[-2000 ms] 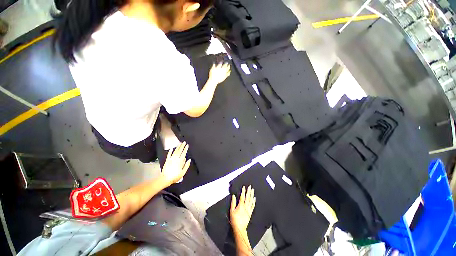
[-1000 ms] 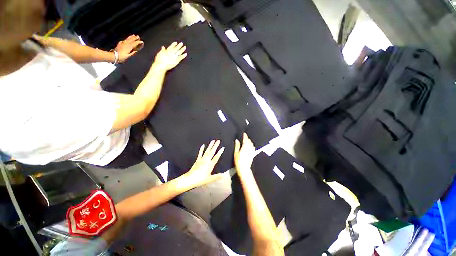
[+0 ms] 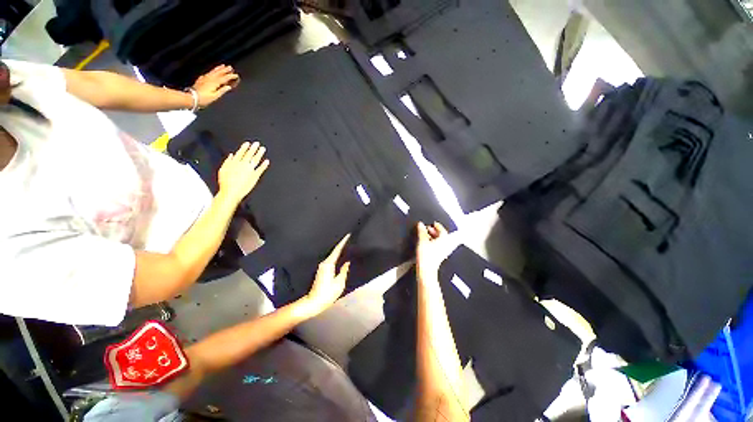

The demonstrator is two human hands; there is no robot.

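A large black cut panel (image 3: 305, 157) with tiny dots lies in front of me, with long creases on its right half and two white gaps near its near edge. My left hand (image 3: 329, 278) is at this near edge, fingers apart, by a raised fold. My right hand (image 3: 429, 236) has its fingers bent together on the panel's near right corner; its fingertips are partly hidden. A small shaped black panel (image 3: 504, 330) with two white slots lies nearer me, partly under my right forearm.
A person in a white top (image 3: 107, 189) at the left has both hands on the large panel. A slotted panel (image 3: 512, 107) lies beyond it. Black stacks (image 3: 206, 33) stand at the far left, a bulky pile (image 3: 611, 222) at right. A blue bin (image 3: 731, 371) is at the lower right edge.
My hands have moved from lying on the small panel and the large panel's edge to both being at that edge. The right fingers have bent together. Creases have appeared; the helper's nearer hand moved nearer.
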